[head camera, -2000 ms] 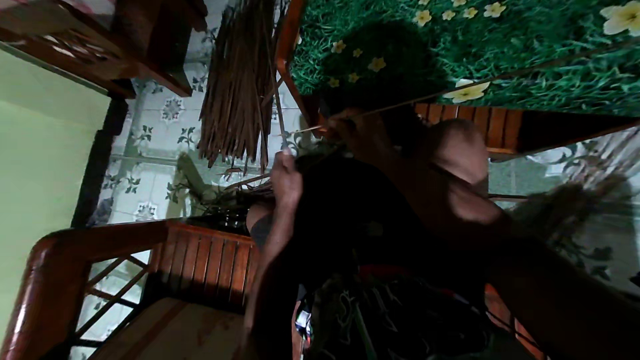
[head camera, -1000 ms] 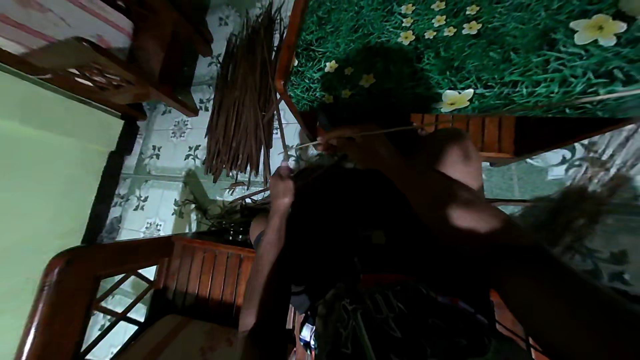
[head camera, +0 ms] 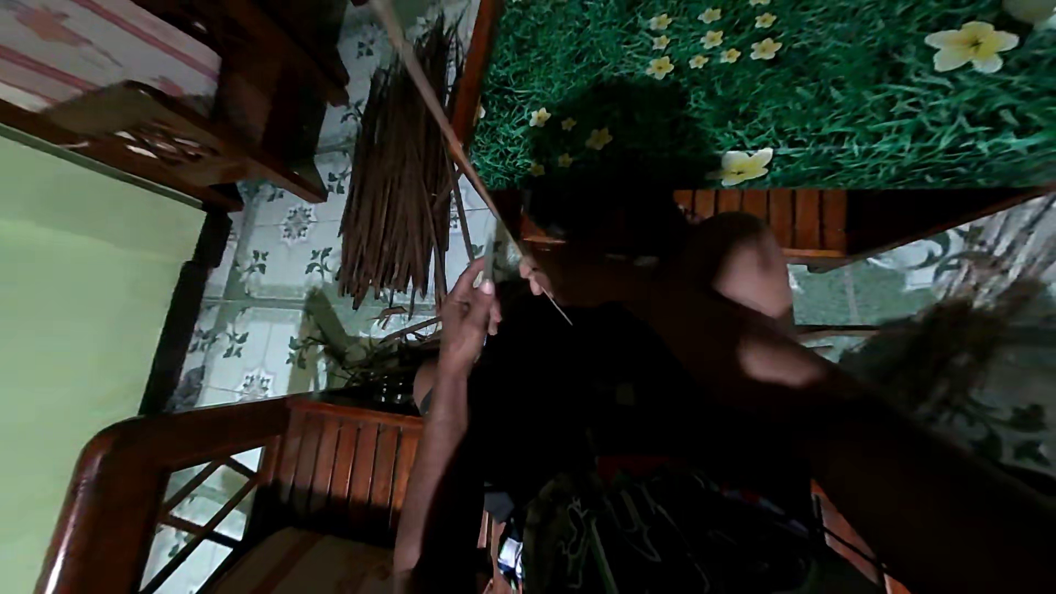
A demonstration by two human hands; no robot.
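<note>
My left hand [head camera: 469,318] is closed around a thin, flat, greyish blade-like piece [head camera: 489,252], which sticks up past the thumb; its exact kind is unclear. Just to the right, my right hand [head camera: 536,279] pinches a long, thin brown strip [head camera: 441,115]. The strip slants from the top edge of the view down through the fingers, and its pale thin end shows below them. Deep shadow hides most of the right hand. Beyond my left hand, a bundle of dry brown strips [head camera: 396,181] lies on the tiled floor.
A table with a green, flower-printed cover [head camera: 808,107] stands ahead. A slatted wooden seat [head camera: 351,462] with a curved armrest [head camera: 107,470] is at lower left. Carved wooden furniture [head camera: 157,140] stands upper left by the green wall [head camera: 82,280]. Pale fibrous strips [head camera: 973,289] lie at right.
The strip at my right hand pointed right across the table side earlier; now a long strip slants to the upper left. My left hand still holds the thin piece.
</note>
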